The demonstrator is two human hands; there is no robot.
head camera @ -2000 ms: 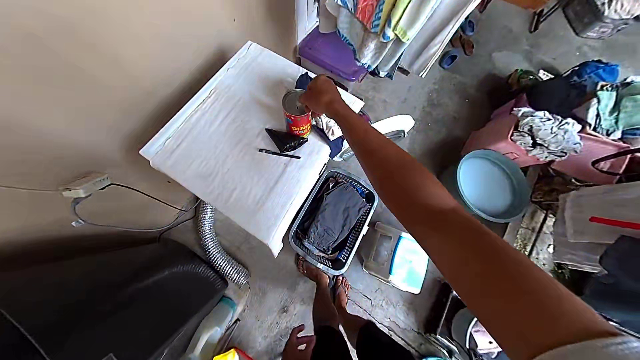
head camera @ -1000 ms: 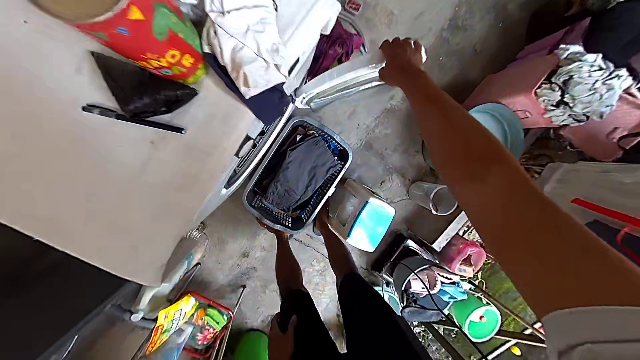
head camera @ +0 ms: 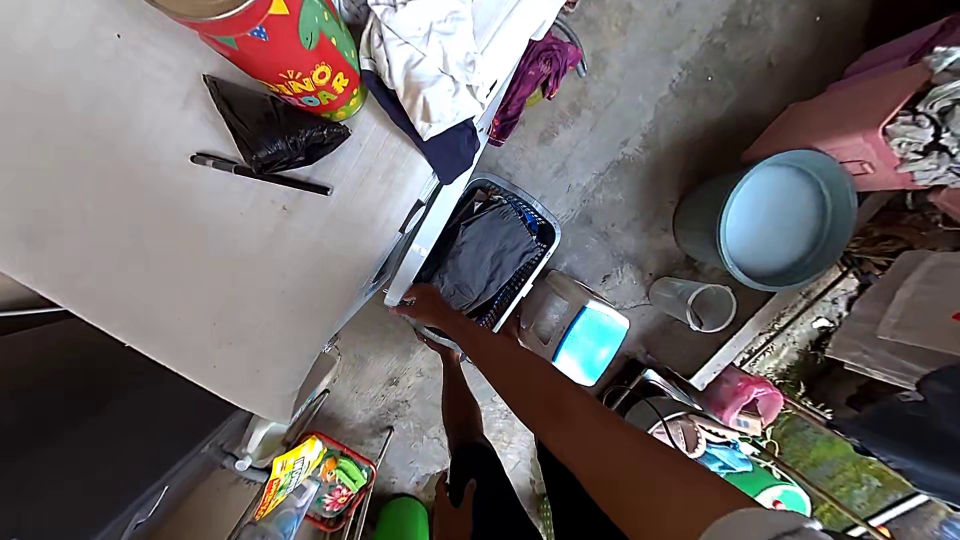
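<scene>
My right hand reaches in from the lower right, its fingers around the lower end of a long white panel beside the table. My left hand hangs near my leg, holding nothing visible. Below the panel stands a grey laundry basket with folded dark fabric. On the white table are a red printed canister, a black plastic bag and a black pen-like stick. White cloth and navy cloth lie by the table's edge.
A lidded container with a light-blue top stands right of the basket. Farther right are a clear plastic container, a round blue-grey tub and a pink bin. A red basket and a green object are at the bottom.
My right hand has moved from the far end of the white panel to its lower end. Two seconds ago it was at the canister. The panel now overlaps the basket's edge in view.
</scene>
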